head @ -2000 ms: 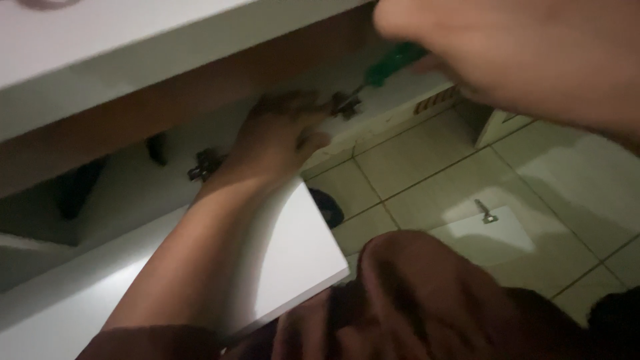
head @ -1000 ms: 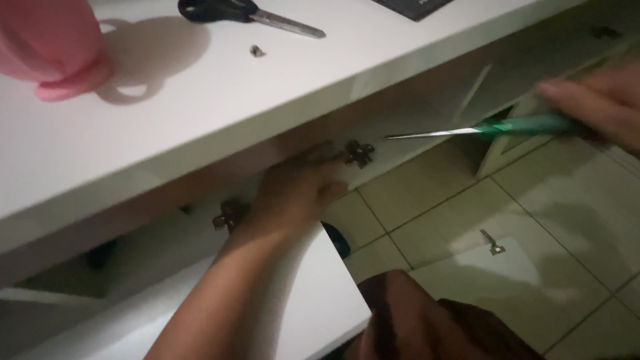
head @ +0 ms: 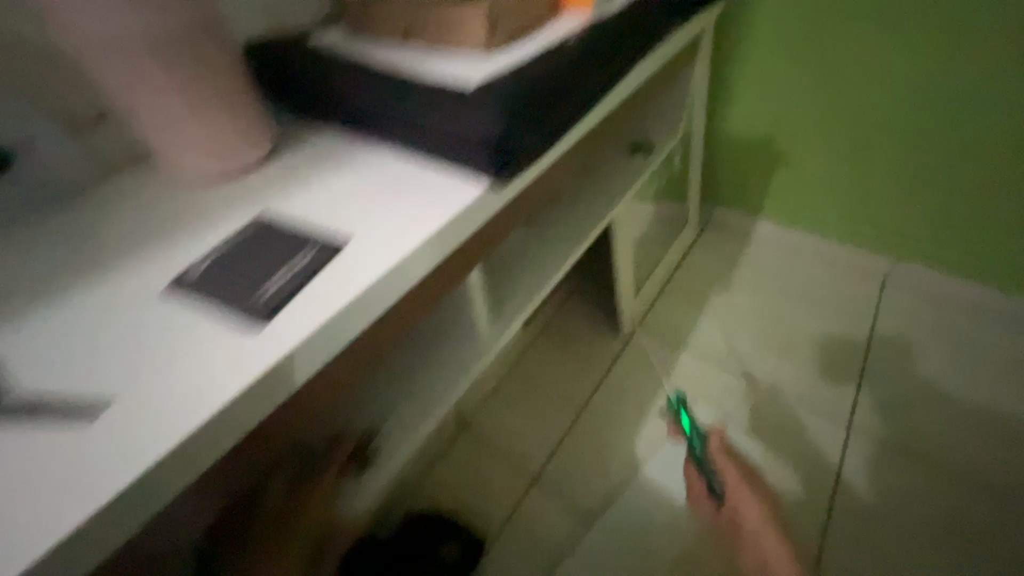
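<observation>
My right hand (head: 732,488) is closed around the green handle of a screwdriver (head: 690,432), low on the right above the tiled floor. Its thin shaft points up and to the left. In deep shadow under the edge of the white desk top, my left hand (head: 320,480) is blurred near the shelf board; whether its fingers hold anything cannot be made out. The white shelf board (head: 448,376) runs below the desk top, with a small dark metal fitting (head: 640,149) at its far end.
On the white desk top (head: 160,384) lie a dark flat item (head: 260,268) and blurred scissors (head: 52,406). Farther back are a pink container (head: 192,104) and a cardboard box (head: 448,20). A cabinet door frame (head: 628,268) stands near the green wall (head: 872,136). A dark object (head: 416,544) sits below.
The view has swung far up and to the right. Two seconds ago the screwdriver was at the fitting by my left hand; my right hand has since drawn it away.
</observation>
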